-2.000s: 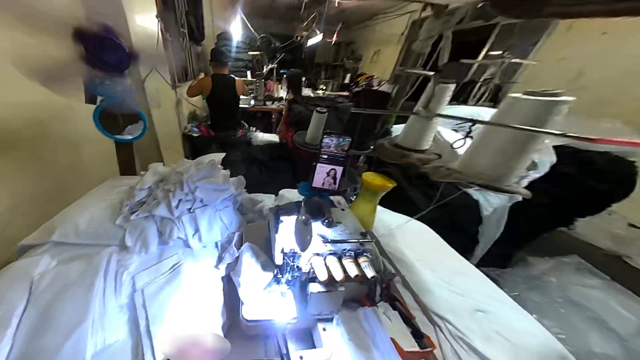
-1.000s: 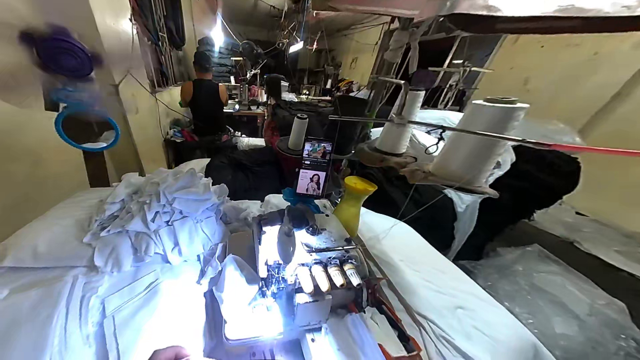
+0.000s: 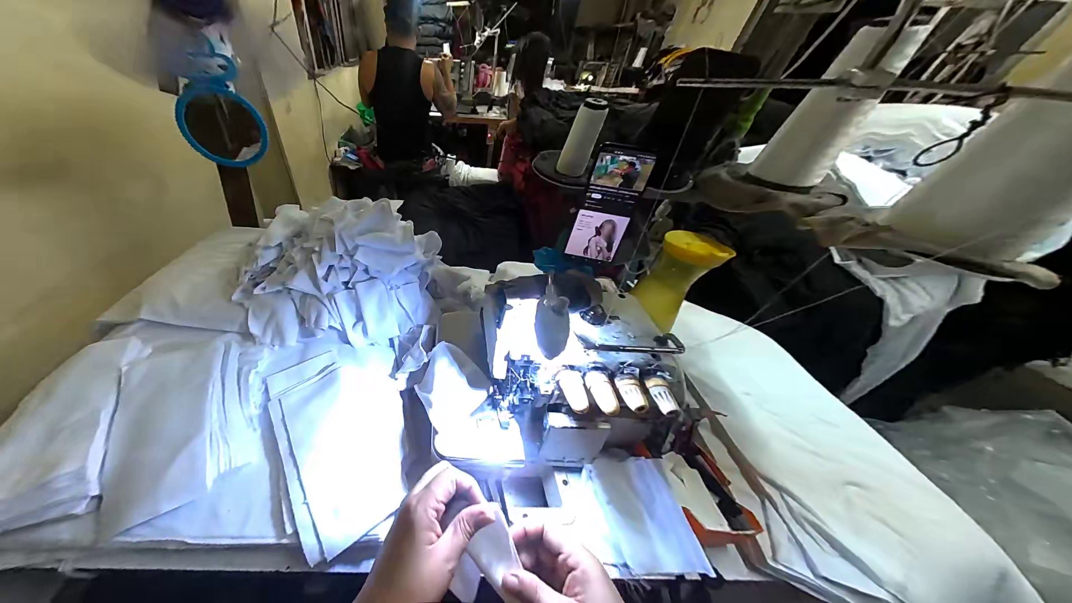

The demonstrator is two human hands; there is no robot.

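Both hands are low in the centre, just in front of an overlock sewing machine (image 3: 578,368). Between thumb and fingers my left hand (image 3: 431,532) grips a small folded piece of white fabric (image 3: 494,548). My right hand (image 3: 557,565) pinches the same piece at its right side. A lamp lights the machine's needle area brightly, and another white piece (image 3: 452,389) lies at its left. Stacks of flat white fabric pieces (image 3: 343,452) lie to the left, a crumpled white heap (image 3: 343,260) behind them. More white pieces (image 3: 645,511) lie right of my hands.
A phone (image 3: 607,205) stands behind the machine beside a yellow plastic container (image 3: 682,276). Large thread cones (image 3: 816,126) sit on a stand at the right. An orange tray (image 3: 724,523) lies near the right front. Further back, a person (image 3: 402,100) in a black sleeveless top faces away.
Both hands are now in view at the lower centre, holding white fabric. A second ago only part of one hand showed at the bottom edge, near the stacked pieces.
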